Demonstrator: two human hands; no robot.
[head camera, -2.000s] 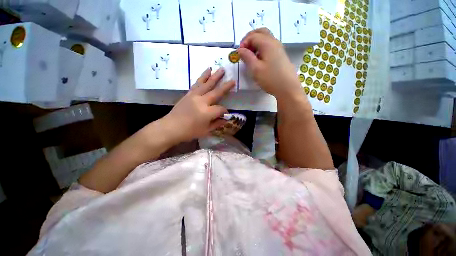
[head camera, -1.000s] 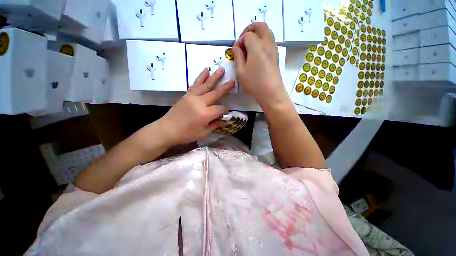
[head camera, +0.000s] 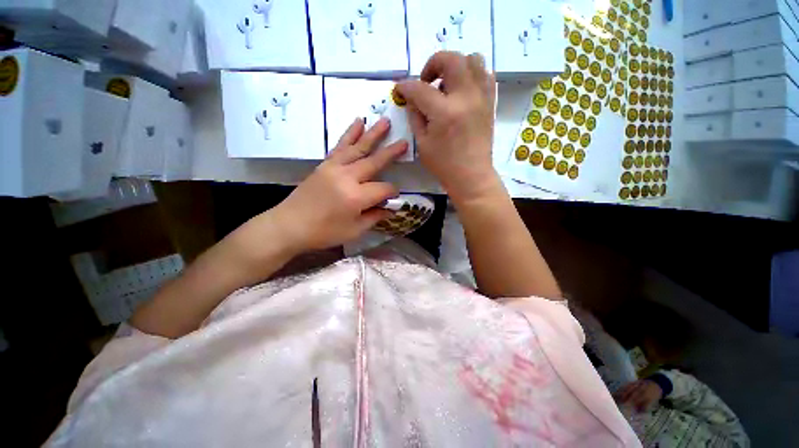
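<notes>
A white earbud box lies face up in the front row on the table. A round gold sticker lies at its top right corner, partly under my right hand, whose fingertips touch it. My left hand rests its fingertips on the lower part of the box face. My left hand also holds a curved sticker sheet with gold discs below the table edge, between thumb and palm. Another earbud box lies to the left, and a row of similar boxes lies behind.
Spare sticker sheets lie at right, with a thin blue tool beyond. White boxes are stacked at far right. Boxes with gold discs stand at left. A carton of boxes is below left. A person's hand shows at lower right.
The sticker has moved slightly left, from my right fingertips onto the box corner. My right hand now presses there with its fingers bent. My left hand stays on the box.
</notes>
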